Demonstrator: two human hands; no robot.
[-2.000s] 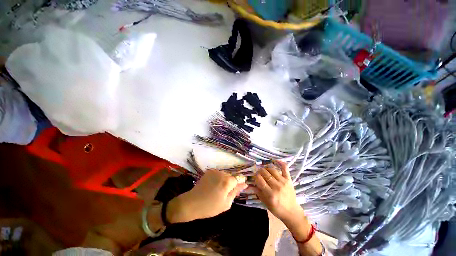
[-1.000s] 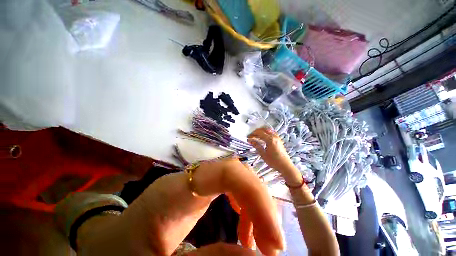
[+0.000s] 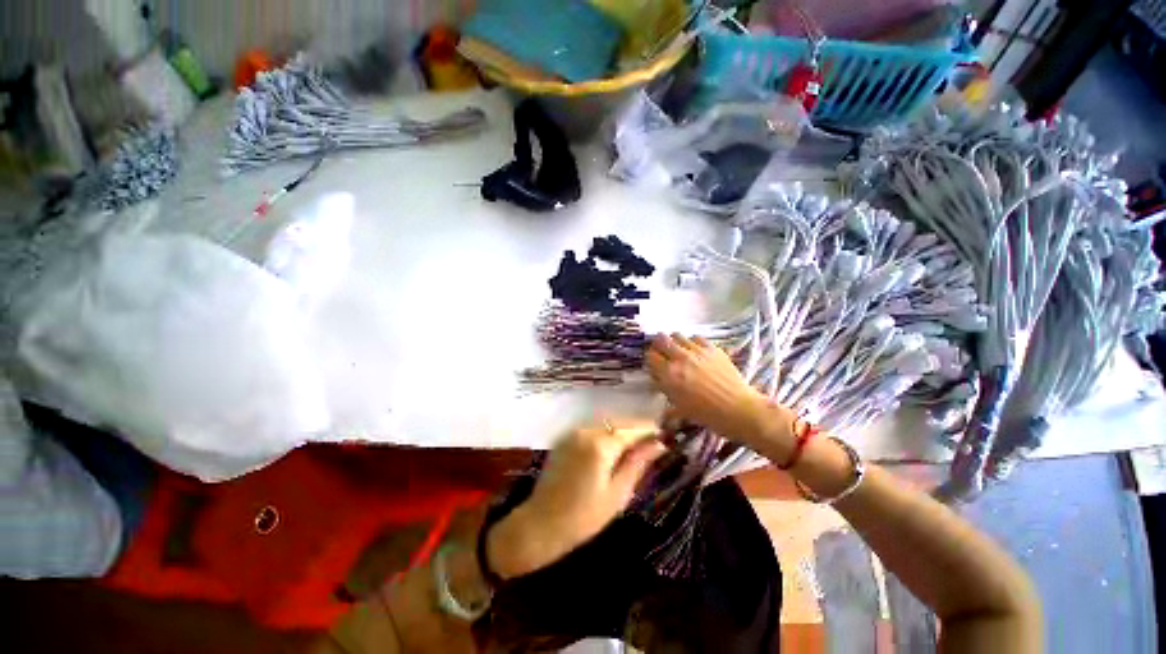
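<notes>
Grey cables (image 3: 818, 313) with pale plugs lie fanned out at the right. A row of their thin reddish-brown wire ends (image 3: 591, 342) points left. Small black sleeves (image 3: 595, 276) lie heaped just behind it. My right hand (image 3: 710, 386) is over the cables, its bent fingertips at the right end of the row. My left hand (image 3: 591, 479) is blurred, nearer the body, its fingertips together beside cable ends at the table edge. Other wire ends (image 3: 675, 537) hang over my dark-covered lap. What either hand's fingertips grip is hidden or blurred.
A black curved item (image 3: 544, 166) stands behind the sleeves, with a clear plastic bag (image 3: 729, 160) and blue basket (image 3: 844, 79) beyond. A thick cable hank (image 3: 1023, 268) lies far right. A white bag (image 3: 166, 345) lies left, above a red stool (image 3: 320, 517).
The camera view has shifted and levelled. My left hand, large and close to the camera a second ago, is back at the cables by the table edge. My right hand remains over the cables.
</notes>
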